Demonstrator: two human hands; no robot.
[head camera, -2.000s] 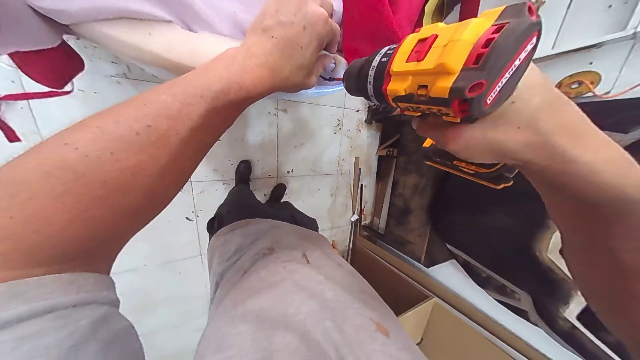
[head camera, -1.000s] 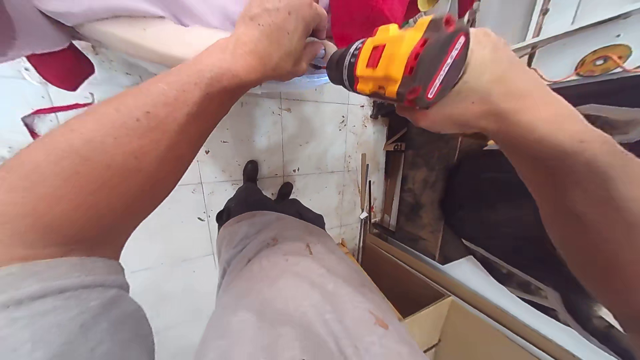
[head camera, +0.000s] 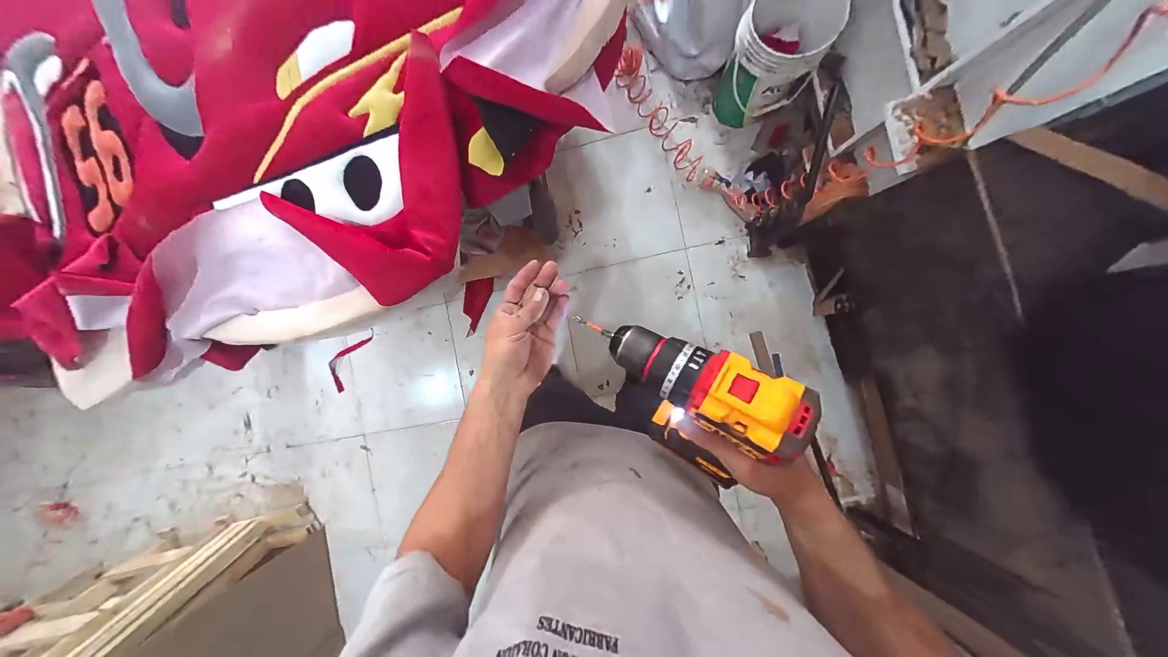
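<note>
My right hand (head camera: 744, 461) grips a yellow and black cordless drill (head camera: 730, 392), its small work light lit. An orange-banded driver bit (head camera: 593, 326) sticks out of the chuck toward my left hand. My left hand (head camera: 529, 319) is raised palm up, its fingers partly curled and close to the bit tip; whether a small item lies between the fingertips is too small to tell. Ahead and to the left is a red plush-covered piece (head camera: 383, 228) with cartoon eyes, loose red fabric flaps and a pale padded edge (head camera: 292, 319).
A white and green bucket (head camera: 776, 55) stands at the top, near a coiled orange air hose (head camera: 671, 137). Wooden boards (head camera: 182, 584) lie at the lower left. A dark panel (head camera: 958, 319) with wooden framing is on the right. Scraps litter the tiled floor (head camera: 630, 201).
Both hands have come away from the pale padded edge, where the drill was pressed close by my left hand. The view has shifted widely, showing more of the red plush piece.
</note>
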